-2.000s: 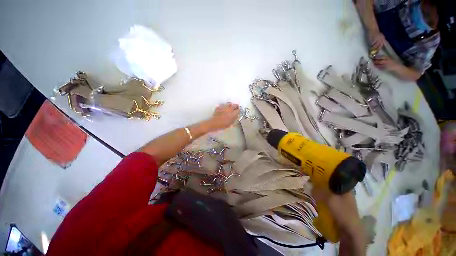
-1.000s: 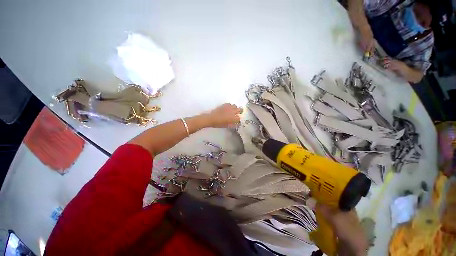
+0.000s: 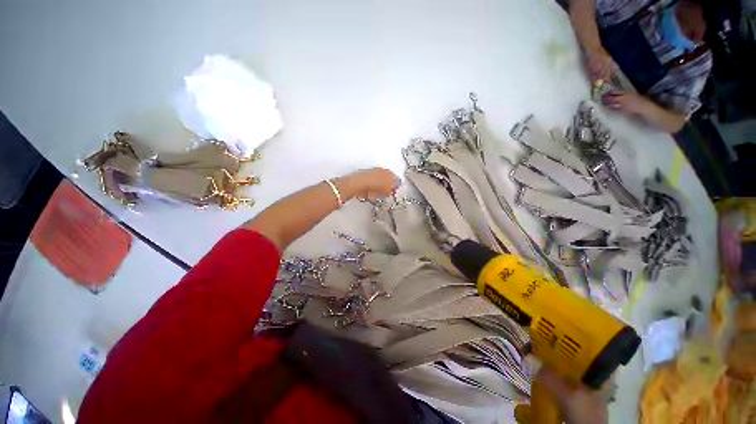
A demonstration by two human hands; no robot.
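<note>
My right hand (image 3: 572, 396) is closed around the grip of the yellow heat gun (image 3: 543, 310), partly hidden behind its body. Its dark nozzle points up and left at the webbing straps. My left hand (image 3: 377, 183) is at the hook end of a beige strap (image 3: 408, 228), its fingers closed at a silver snap hook (image 3: 398, 201). Below it lies the main pile of beige webbing straps (image 3: 439, 306), with silver hooks (image 3: 323, 286) clustered at its left end and layered tail ends to the right.
More strap piles (image 3: 572, 203) with silver hooks lie beyond the gun. A bagged bundle with gold hooks (image 3: 178, 171) and a white crumpled lump (image 3: 232, 103) lie at left. A red-orange patch (image 3: 83, 234) is past the seam. Yellow-orange fabric (image 3: 692, 381) is lower right. A person's hands (image 3: 622, 101) are upper right.
The heat gun has moved down and to the right, its nozzle still near the straps. My left hand has shifted slightly left and stays at the strap's hook end. The view has shifted slightly.
</note>
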